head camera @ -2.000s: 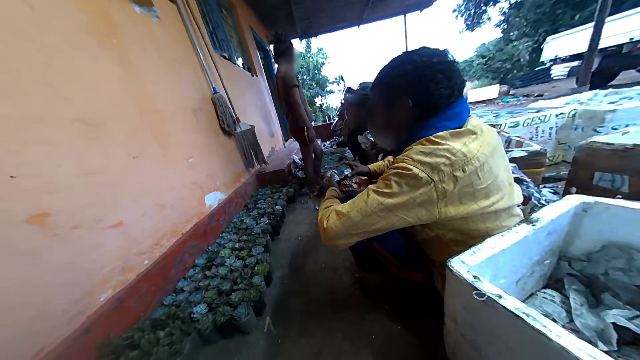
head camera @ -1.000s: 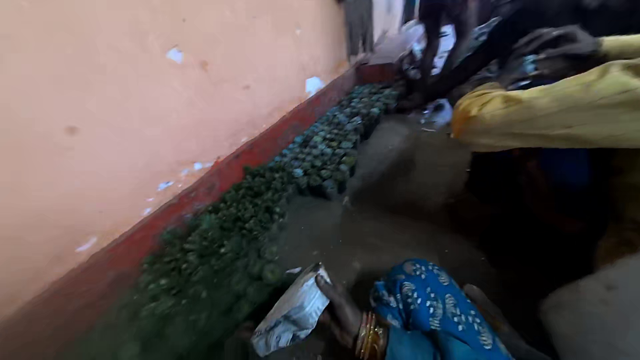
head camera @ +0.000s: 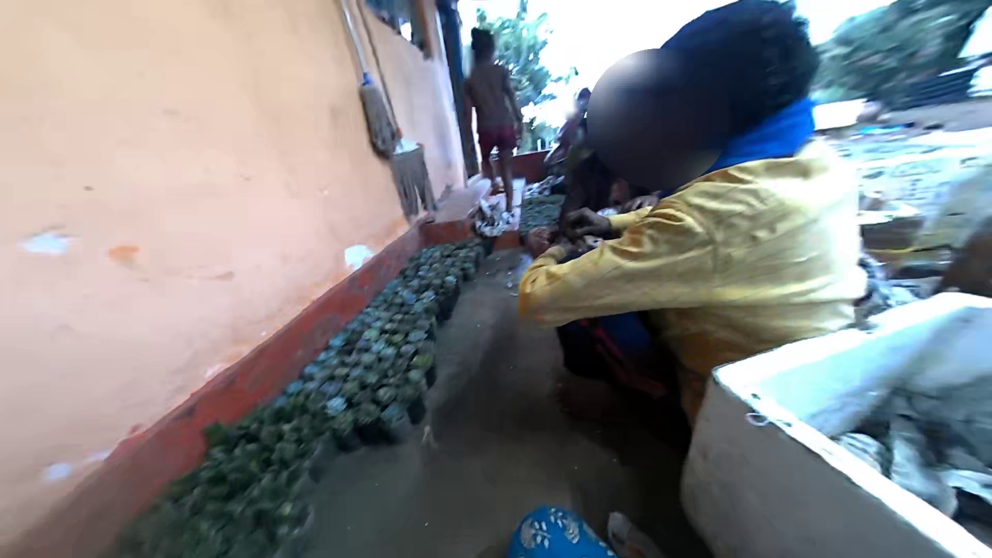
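Neither of my hands shows in the head view. My knee in blue patterned cloth [head camera: 559, 535] is at the bottom edge. Small potted succulents [head camera: 380, 349] stand in a long block along the wall, with leafier green plants [head camera: 248, 473] at the near end. A person in a yellow shirt [head camera: 713, 240] crouches at the right, both hands [head camera: 585, 226] close together around something too small to tell. To the right, a white foam box [head camera: 783, 457] holds crumpled wrappings [head camera: 914, 457] that look like paper or plastic.
A peach wall with a red base [head camera: 287, 356] runs along the left. A mop [head camera: 377, 116] and another mop-like tool [head camera: 412, 178] hang on it. Another person [head camera: 494, 116] stands farther back, near scattered wrappings [head camera: 496, 217]. More boxes [head camera: 891, 232] are at the right.
The view has swung up and to the right. A hand with bangles holding a crumpled silvery packet, seen one second ago, is out of view. The standing person is farther back than two seconds ago.
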